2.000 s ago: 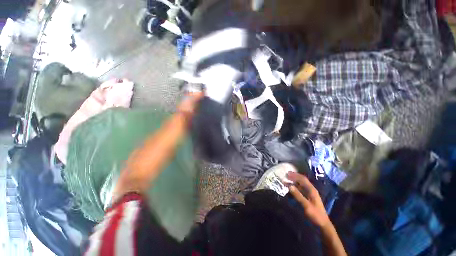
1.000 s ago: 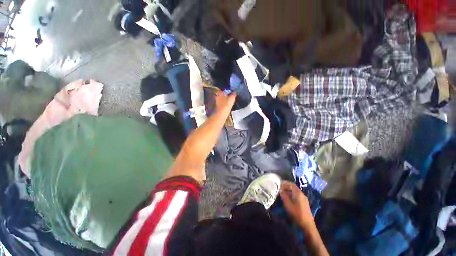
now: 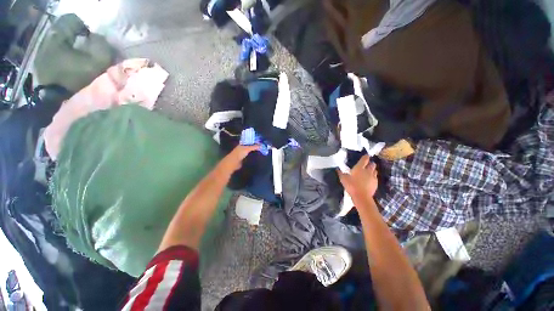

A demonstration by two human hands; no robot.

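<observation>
Dark cut-piece bundles (image 3: 261,173) with white strips and blue-violet ties lie on the floor at the centre-left. My left hand (image 3: 248,150) is at the blue-violet tie on these bundles, its fingertips closed on it. A second dark bundle (image 3: 334,103) with broad white tie strips (image 3: 348,121) lies to the right. My right hand (image 3: 359,177) is on that bundle at the lower end of its white strips, fingers bent around it. Grey cloth (image 3: 297,206) lies crumpled between the two.
A large green cloth bundle (image 3: 130,188) and pink cloth (image 3: 103,97) are on the left. Brown cloth (image 3: 425,73) is at the upper right, plaid cloth (image 3: 449,182) on the right. A white slip (image 3: 248,209) and my shoe (image 3: 326,265) are near the bottom. Another tied bundle (image 3: 252,21) is at the top.
My left hand has moved from the right-hand bundle to the left one. My right hand has moved up from beside the shoe onto the right-hand bundle. A white slip now shows near the green bundle.
</observation>
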